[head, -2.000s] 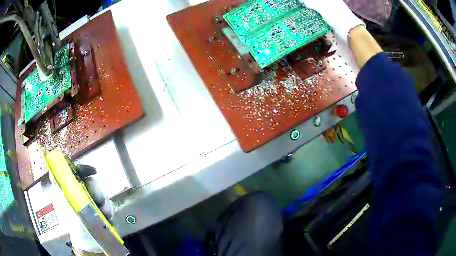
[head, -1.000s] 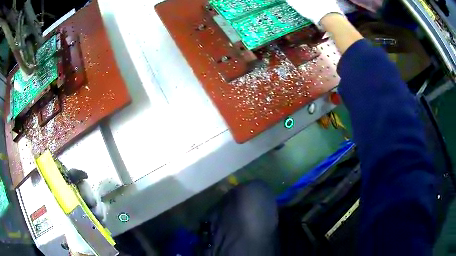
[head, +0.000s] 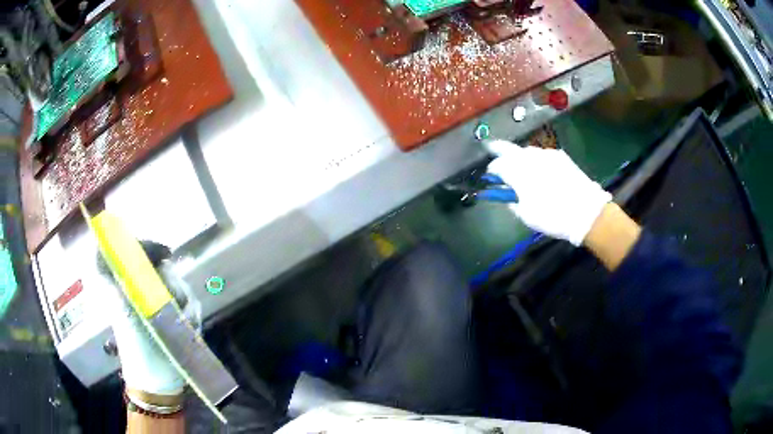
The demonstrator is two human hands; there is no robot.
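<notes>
My right hand point(head: 549, 191), in a white glove, holds cutters with blue handles point(head: 497, 190); their dark jaws point left, below the machine's front edge. Its index fingertip is beside the green-ringed button point(head: 482, 131); I cannot tell whether it touches. My left hand point(head: 151, 343), also gloved, grips a board panel point(head: 134, 267) held steeply tilted, yellow above and grey towards its lower end. The panel hides part of that hand. A green board point(head: 436, 7) sits in the right fixture, cut off by the top edge. Another green board point(head: 80, 75) sits in the left fixture.
Red-brown base plates point(head: 530, 72) point(head: 199, 72) carry silvery clippings on the pale machine table point(head: 280, 127). A red knob point(head: 557, 99) and second green-ringed button point(head: 215, 285) are on its front. A black tray point(head: 670, 182) is at right; a cardboard-like box point(head: 665, 80) stands behind it.
My right hand has moved from the right fixture's board down to the machine's front edge, and the cutters now show in it. The view has shifted downward. My left hand still holds the panel.
</notes>
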